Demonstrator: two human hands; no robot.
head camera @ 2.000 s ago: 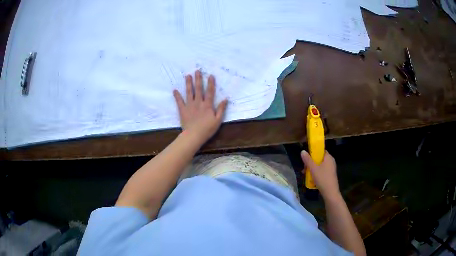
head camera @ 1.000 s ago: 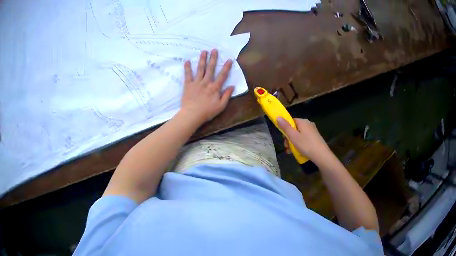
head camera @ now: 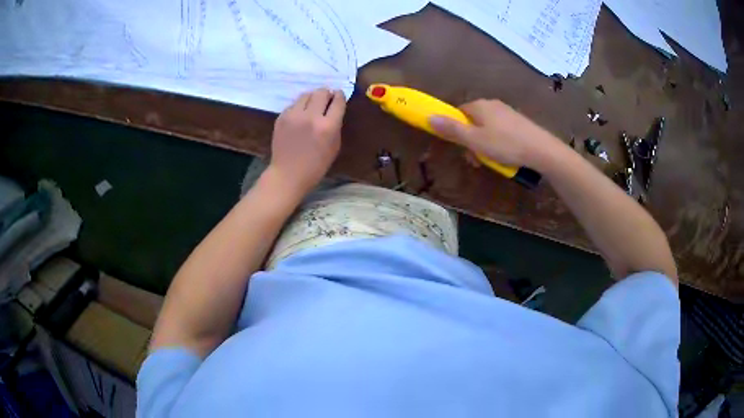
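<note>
The white paper marker (head camera: 155,49) with printed outlines lies over the fabric lay, its right end cut to a jagged point. My left hand (head camera: 308,137) is at the marker's near edge by its right corner, fingers bent and close together; the thumb is hidden, so I cannot tell whether it pinches the edge. My right hand (head camera: 504,135) is shut around the yellow hand cutter (head camera: 424,109). The cutter's red-button tip points left, just right of the marker's corner. Its blade cannot be made out.
Cut white-topped pieces (head camera: 542,28) lie at the upper right of the brown table (head camera: 489,77). Dark metal tools (head camera: 640,155) and small scraps lie on the right. Small dark and silver items (head camera: 385,161) lie near the front edge. A brown box (head camera: 110,331) stands on the floor at lower left.
The view has turned. My left hand has gone from lying flat and spread on the marker to bent fingers at its edge. My right hand has brought the cutter over the table, beside the marker's corner.
</note>
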